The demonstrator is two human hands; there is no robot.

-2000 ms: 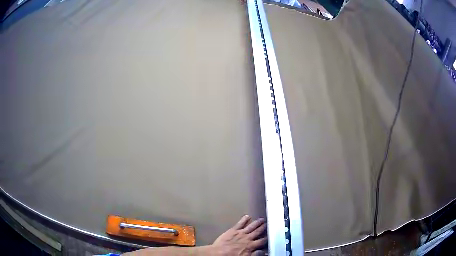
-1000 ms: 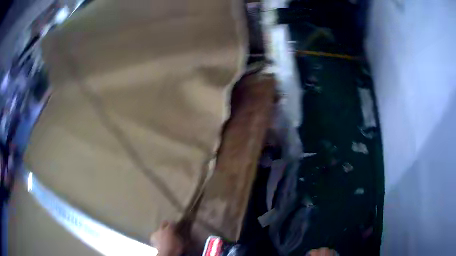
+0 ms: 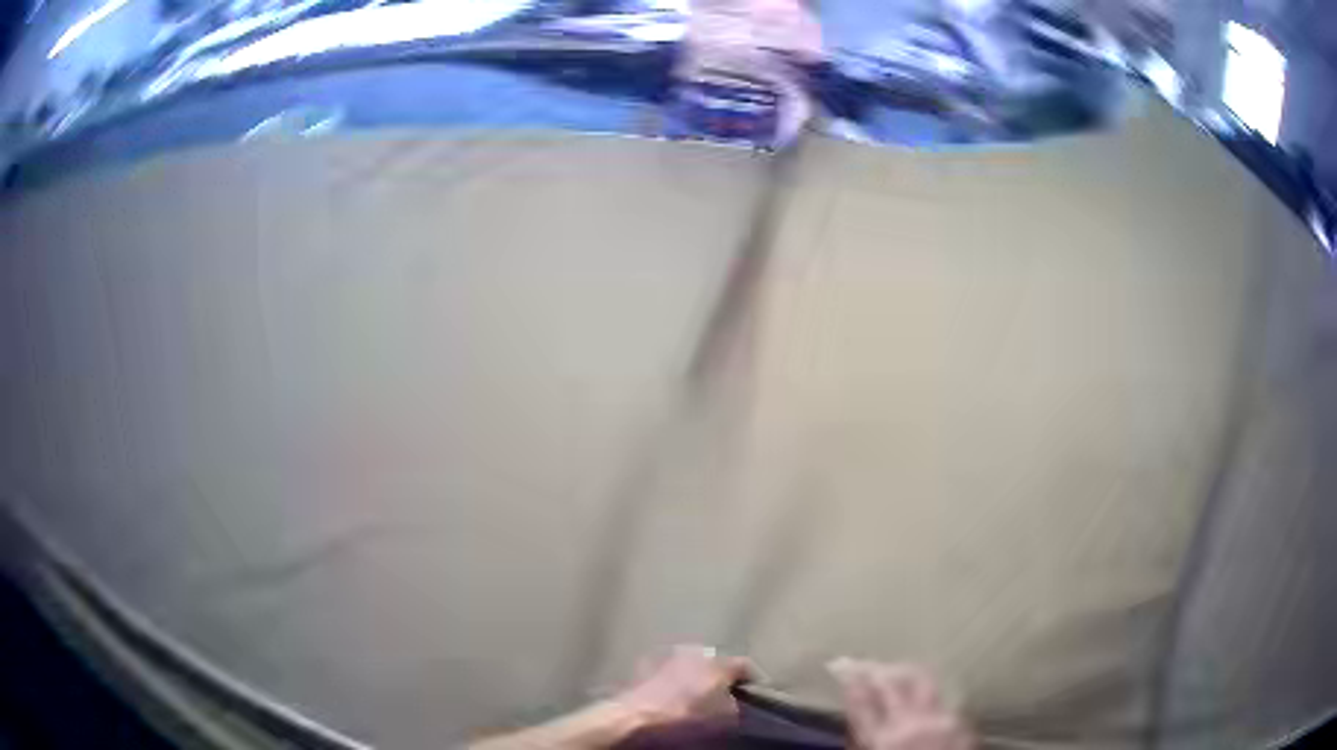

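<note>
The khaki fabric (image 3: 396, 410) covers the table, with dark folds running through its middle from the far edge toward me. My left hand (image 3: 689, 695) is at the near edge, its fingers closed on the fabric edge. My right hand (image 3: 897, 706) is just to the right at the same edge, partly cut off by the frame bottom and blurred. Its fingertips rest on or at the cloth; whether it pinches the edge cannot be told. A dark gap shows under the edge between the hands.
A person (image 3: 745, 66) in a pink top is at the far side of the table, at the far cloth edge. A blue strip (image 3: 425, 103) runs behind that edge. A thin dark cord (image 3: 1214, 491) crosses the cloth on the right.
The view has swung back from the floor and wall to the cloth. The white rail and orange weight are out of view. Both hands are now at the near cloth edge, and a person shows opposite.
</note>
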